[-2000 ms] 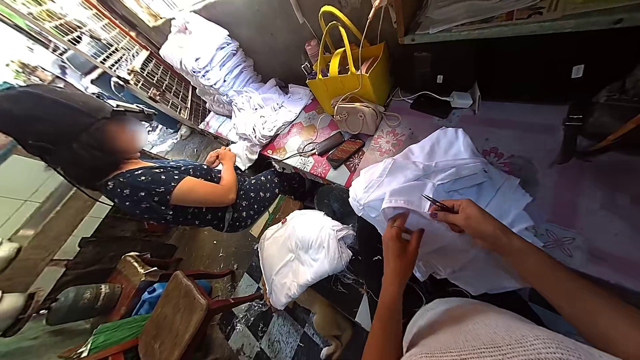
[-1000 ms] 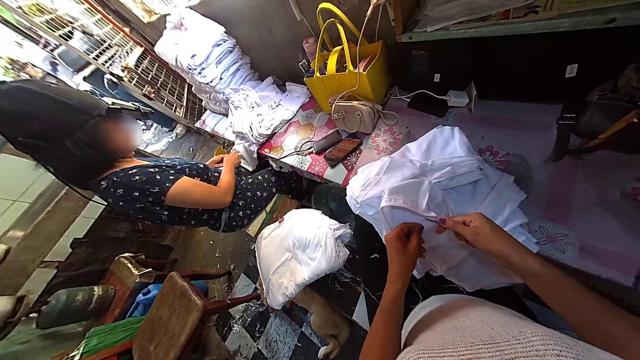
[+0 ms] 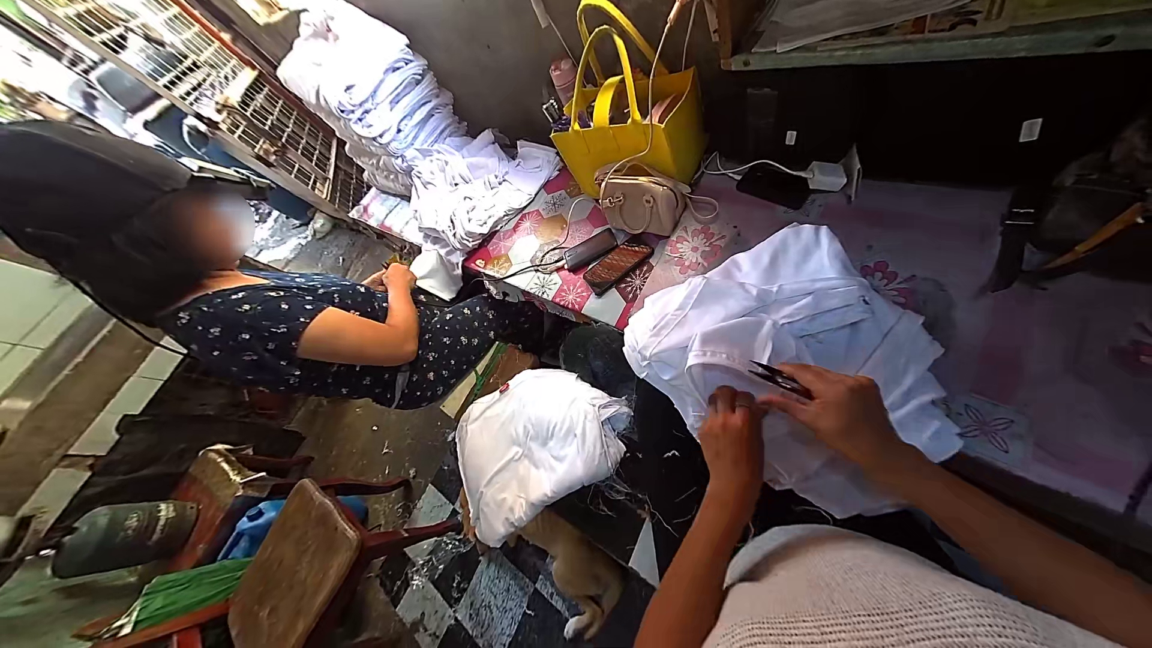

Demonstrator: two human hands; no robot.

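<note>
White cloth pieces [image 3: 810, 306] lie heaped over my lap and the edge of the covered table. My right hand [image 3: 832, 409] holds small dark thread snips [image 3: 781, 379], their tips pointing left over the cloth. Close beside it, my left hand [image 3: 733, 432], with a ring on one finger, pinches the edge of the white cloth. The fingertips of both hands nearly meet; whether they touch cannot be told. A folded white bundle [image 3: 535, 450] lies to the left of my knees.
At left sits a person [image 3: 297, 324] handling something small. A tall pile of white cloth [image 3: 387, 99], a yellow bag [image 3: 630, 126], a beige purse [image 3: 641, 200] and phones [image 3: 618, 268] are on the table. An animal [image 3: 580, 567] lies on the checkered floor near a wooden chair [image 3: 297, 558].
The snips' blades, visible two seconds ago and hardly visible one second ago, show plainly again above the cloth. My hands have shifted slightly on the cloth.
</note>
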